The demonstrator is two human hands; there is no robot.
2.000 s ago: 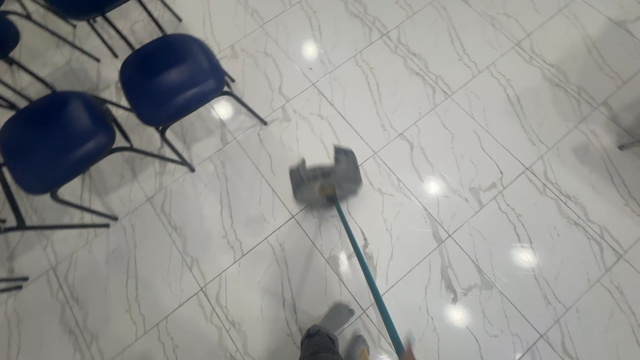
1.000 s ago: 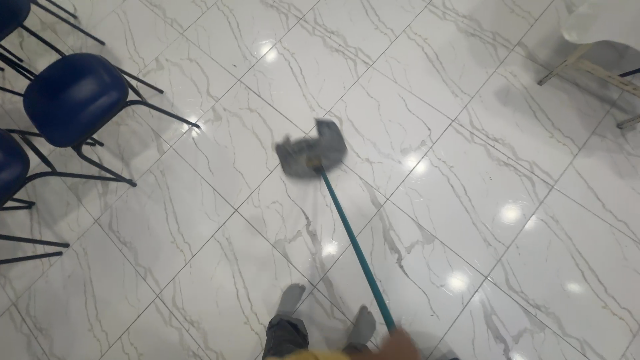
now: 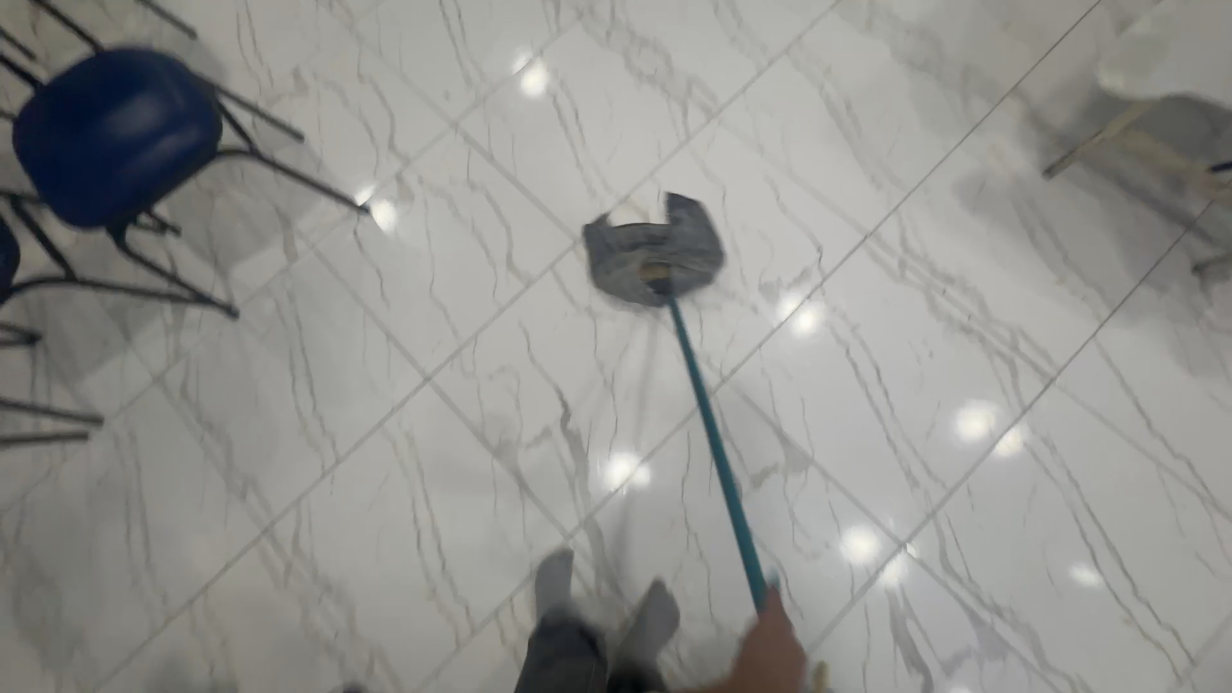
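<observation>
A mop or floor duster with a rumpled grey cloth head (image 3: 654,255) rests on the glossy marble-look tile floor (image 3: 462,423). Its cloth forms a rough U shape with the opening facing away from me. A thin teal handle (image 3: 714,438) runs from the head down to the bottom of the view. My left hand (image 3: 770,650), blurred, is closed around this handle at the bottom edge, its wrist coming in from the lower left. The handle beyond the hand is hidden. My right hand is out of view.
Blue chairs (image 3: 120,135) with dark metal legs stand at the left. Part of a white piece of furniture (image 3: 1169,53) with light legs shows at the upper right. My feet, in grey socks (image 3: 650,616), are at the bottom centre. Ceiling lights reflect off the tiles.
The view has shifted: the blue chairs sit farther left, and the white furniture, absent from the oldest frame, shows at the right. More of the hand on the handle is visible than in that frame.
</observation>
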